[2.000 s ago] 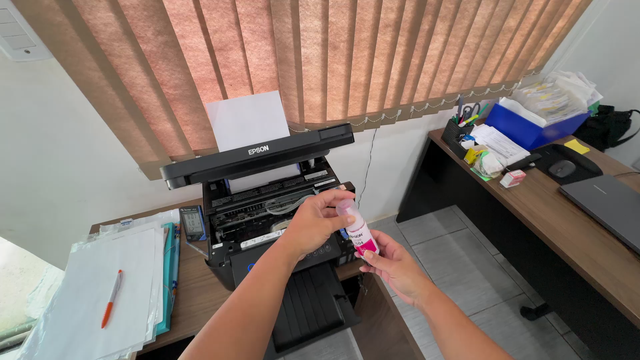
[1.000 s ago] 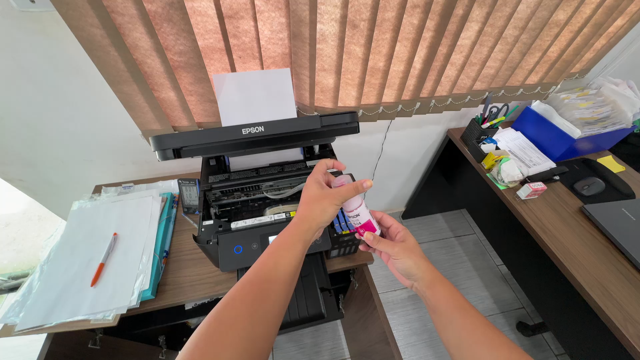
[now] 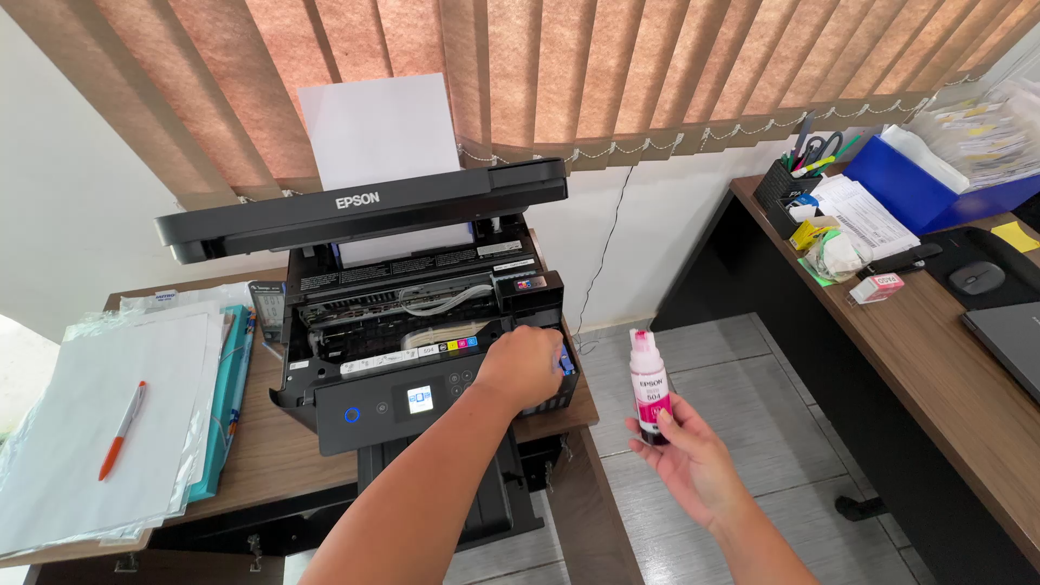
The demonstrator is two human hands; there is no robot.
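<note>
My right hand (image 3: 686, 459) holds an Epson magenta ink bottle (image 3: 651, 390) upright by its lower part, over the floor to the right of the printer. The bottle's clear tip shows pink ink. My left hand (image 3: 524, 367) reaches onto the front right of the black Epson printer (image 3: 357, 426), at the ink tank area; its fingertips are hidden, so what they touch cannot be told. Blue tank parts (image 3: 566, 360) show just beyond the fingers. The scanner lid (image 3: 366, 207) is raised, and a sheet of white paper (image 3: 382, 130) stands in the rear feed.
Papers in plastic sleeves (image 3: 106, 406), an orange and white pen (image 3: 122, 431) and a teal folder (image 3: 223, 406) lie left of the printer. A second desk (image 3: 918, 357) on the right bears a blue box (image 3: 902, 191), a mouse (image 3: 977, 277) and a laptop (image 3: 1011, 341).
My hands have moved apart. Both were at the bottle before; now my right hand alone holds it, away from the printer, and my left hand is at the tank area.
</note>
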